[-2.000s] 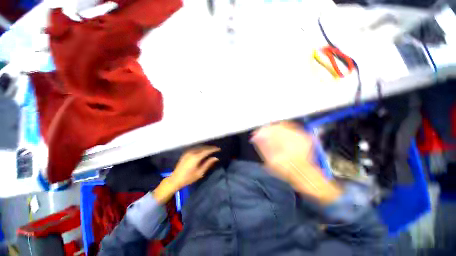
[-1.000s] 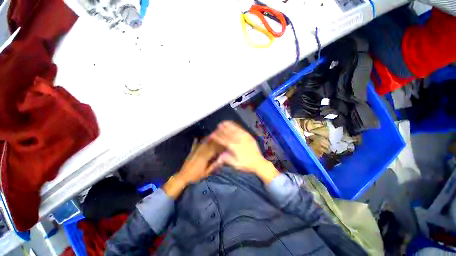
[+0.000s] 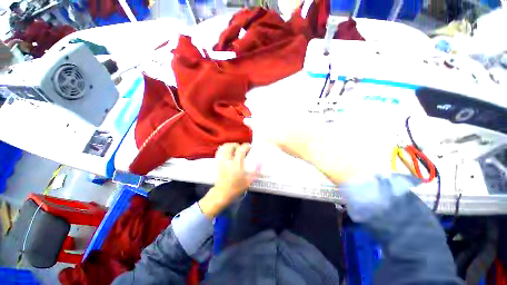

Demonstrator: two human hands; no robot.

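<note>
A dark red garment piece (image 3: 208, 119) lies in a large crumpled heap on the white table, with a pale seam line on its left part. My left hand (image 3: 230, 170) is at the table's front edge, its fingertips by the cloth's lower right corner; whether they grip it is unclear. My right hand (image 3: 297, 145) reaches over the table just right of the cloth. It is overexposed and its fingers are hard to make out. The needle area (image 3: 331, 89) of the sewing machine is behind it.
Scissors with yellow and red handles (image 3: 416, 162) lie at the right, beside a dark cord (image 3: 436, 192). A black control panel (image 3: 464, 114) is at the right. A neighbouring machine's grey vented box (image 3: 72, 82) is at the far left. Red cloth (image 3: 130, 231) sits in a blue bin below.
Both hands have come apart from near my lap and risen to the table edge and tabletop. The view has swung left and up, bringing the whole red cloth and machine into view.
</note>
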